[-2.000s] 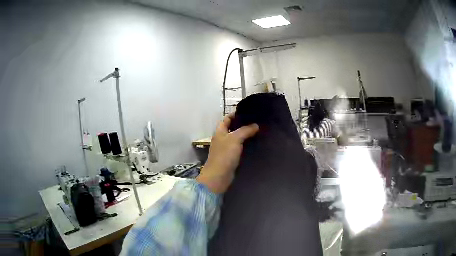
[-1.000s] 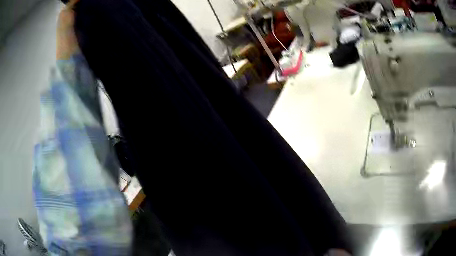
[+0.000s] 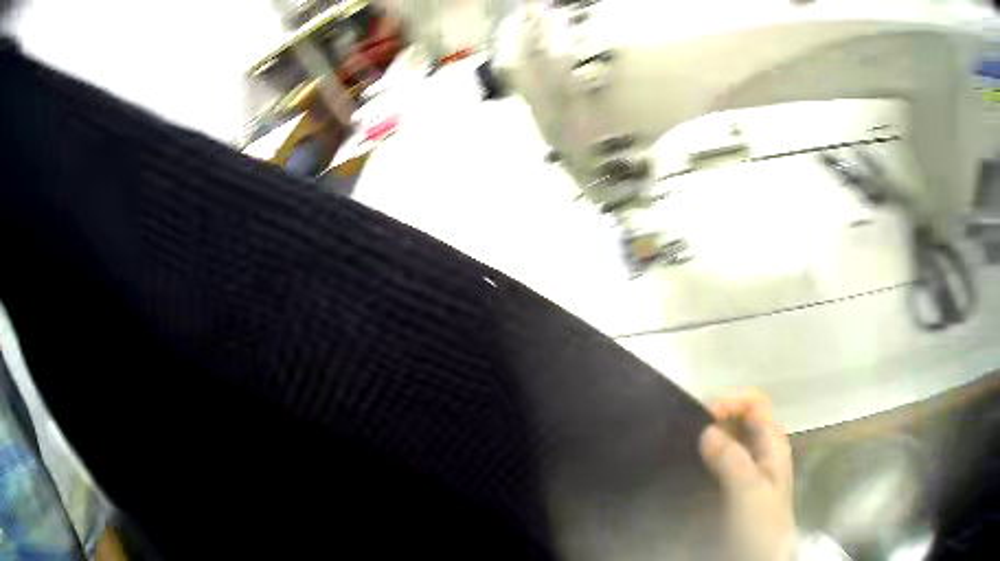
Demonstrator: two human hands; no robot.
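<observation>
A large dark knit garment (image 3: 329, 318) with a ribbed texture stretches from the upper left edge to the lower middle, in front of the machine table. My right hand (image 3: 751, 466) pinches its edge at the lower right. My left hand is out of the picture; only a blue plaid sleeve (image 3: 33, 482) shows at the lower left edge. The off-white sewing machine (image 3: 768, 66) stands behind the garment, blurred, with its presser foot (image 3: 652, 250) over the bed. Nothing lies under the foot that I can make out.
Fabric shears (image 3: 940, 283) lie on the machine bed, right of the needle. The white table (image 3: 450, 164) has a wood front edge (image 3: 899, 419). A pink item (image 3: 381, 129) and shelving with red things stand at the far left. A dark shape is at the lower right.
The view has swung down and right, closer to the machine. The garment now slants across the picture. My right hand has come fully into view; my left hand has gone out past the left edge.
</observation>
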